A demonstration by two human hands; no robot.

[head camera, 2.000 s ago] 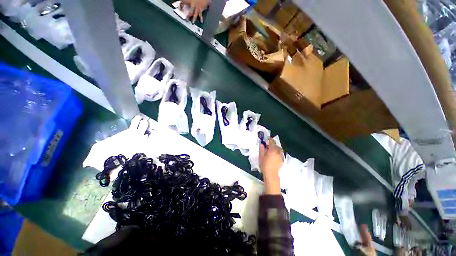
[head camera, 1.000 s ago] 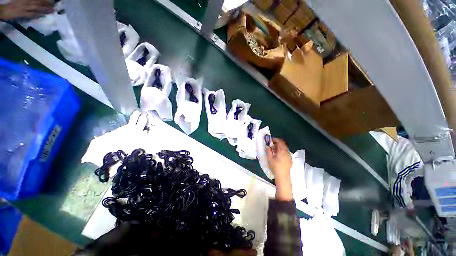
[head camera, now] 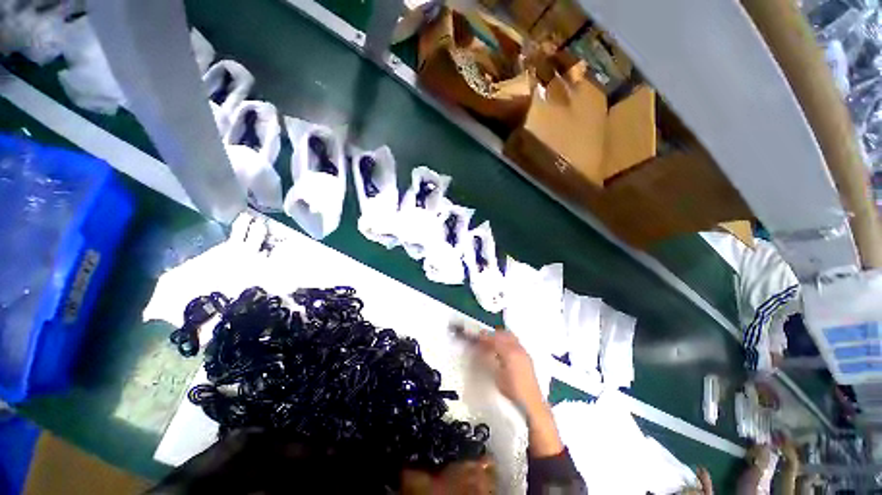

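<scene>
A large tangled heap of black coiled cables point(head camera: 319, 372) lies on a white sheet point(head camera: 387, 300). White sleeves point(head camera: 314, 184) stand in a row on the green belt, several with one black cable on top. Sleeves farther right point(head camera: 583, 334) show no cable on top. My right hand point(head camera: 508, 367) is over the near edge of the belt, right of the heap. It is blurred, with a small dark smudge at its fingertips; whether it holds anything is unclear. My left hand point(head camera: 450, 479) is at the bottom edge beside the heap, cut off and blurred, its fingers hidden.
A blue tote point(head camera: 63, 261) is at the left. A grey post point(head camera: 164, 106) crosses the belt at upper left. Open brown cartons point(head camera: 566, 126) stand beyond the belt. Loose white sheets point(head camera: 609, 445) lie right of my right arm. Other people's hands point(head camera: 764, 464) show at lower right.
My right hand has left the cable-topped sleeve and come back toward me. The row of sleeves has shifted up and left in view. More of my left hand shows at the bottom.
</scene>
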